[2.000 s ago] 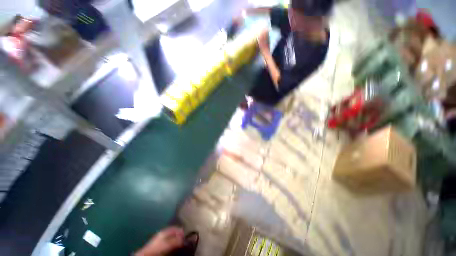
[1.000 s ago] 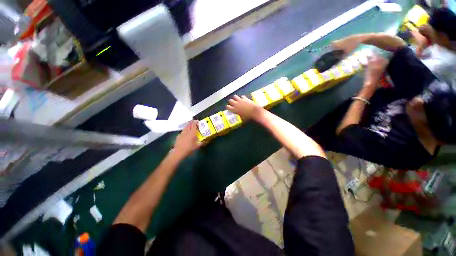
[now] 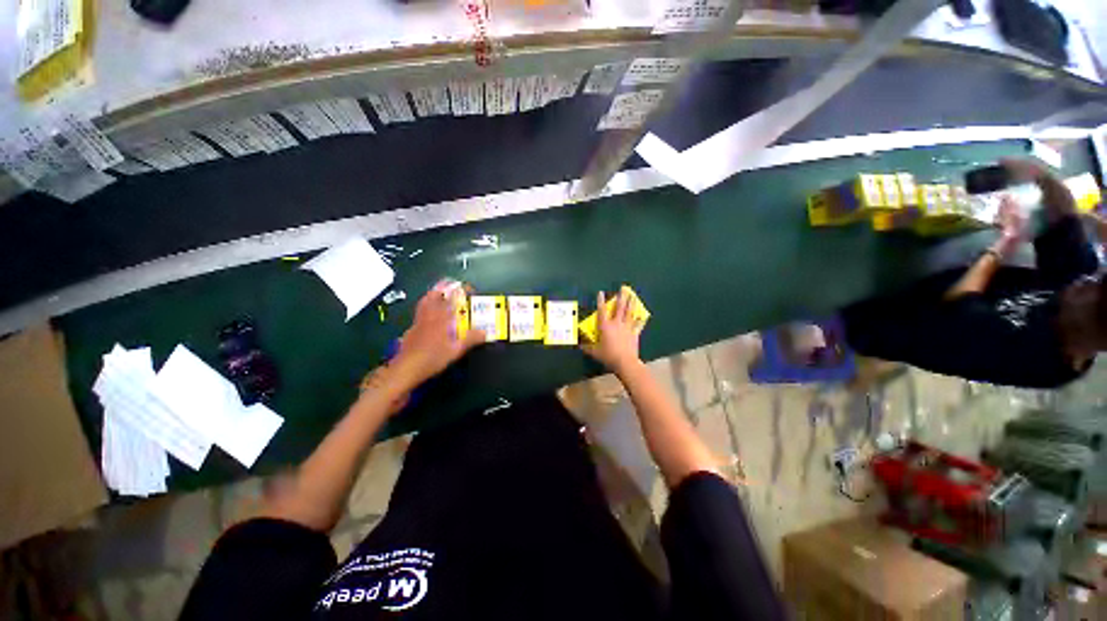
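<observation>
A short row of small yellow product boxes [image 3: 523, 318] with white labels facing up lies over the green bench [image 3: 680, 261] in front of me. My left hand [image 3: 435, 330] grips the left end of the row. My right hand [image 3: 619, 328] is on the right end, on a yellow box [image 3: 633, 306] that is tilted out of line with the others. Whether the row rests on the bench or is held just above it, I cannot tell.
Loose white sheets [image 3: 219, 406], a dark patterned device [image 3: 248, 362] and brown cardboard [image 3: 43, 443] are at the left. Paper scraps lie behind my left hand. Another person [image 3: 995, 315] works at a yellow box row [image 3: 898, 200] at the right. A carton [image 3: 874, 570] is on the floor.
Both hands and the box row have moved left along the bench, away from the other boxes. The right end box has turned out of line. The view has swung left.
</observation>
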